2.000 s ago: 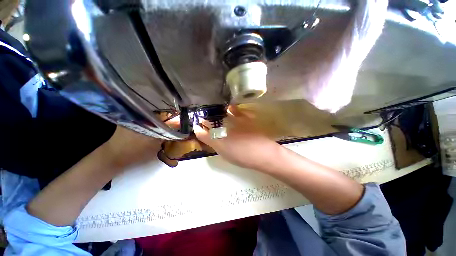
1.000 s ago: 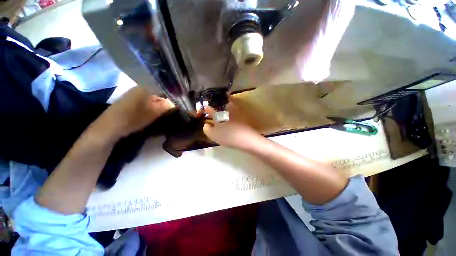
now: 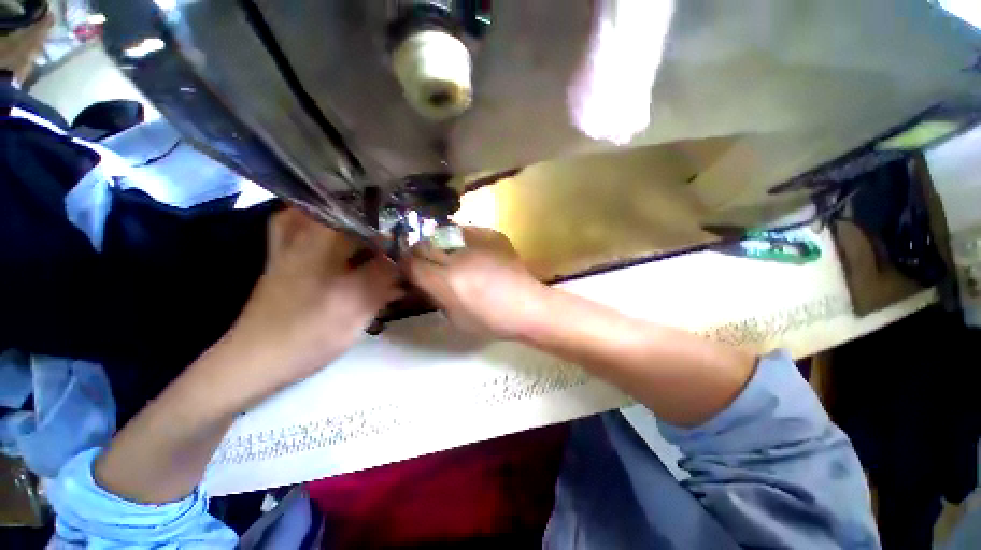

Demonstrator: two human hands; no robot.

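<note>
The dark garment (image 3: 161,279) with pale blue pieces covers the left of the table and reaches toward the needle area. The sewing machine (image 3: 731,75) fills the top of the view, with its metal presser foot area (image 3: 409,226) lit below the head. My left hand (image 3: 323,279) lies on the dark cloth just left of the presser foot, fingers bent onto it. My right hand (image 3: 473,281) is close in front of the presser foot, its fingertips meeting the left hand's at the dark cloth. The fingertips are blurred and partly hidden, so the right hand's grip is unclear.
Green-handled thread snips (image 3: 783,247) lie right of the yellowish machine bed (image 3: 613,210). The pale table (image 3: 516,376) has a printed ruler edge. A cream knob (image 3: 432,73) and a white hanging strip (image 3: 624,70) are on the machine. Red cloth (image 3: 441,494) lies below the table edge.
My left hand has moved right and down toward the right hand, after shifting onto dark cloth drawn in from the left. My right hand stays by the presser foot. The camera view has shifted.
</note>
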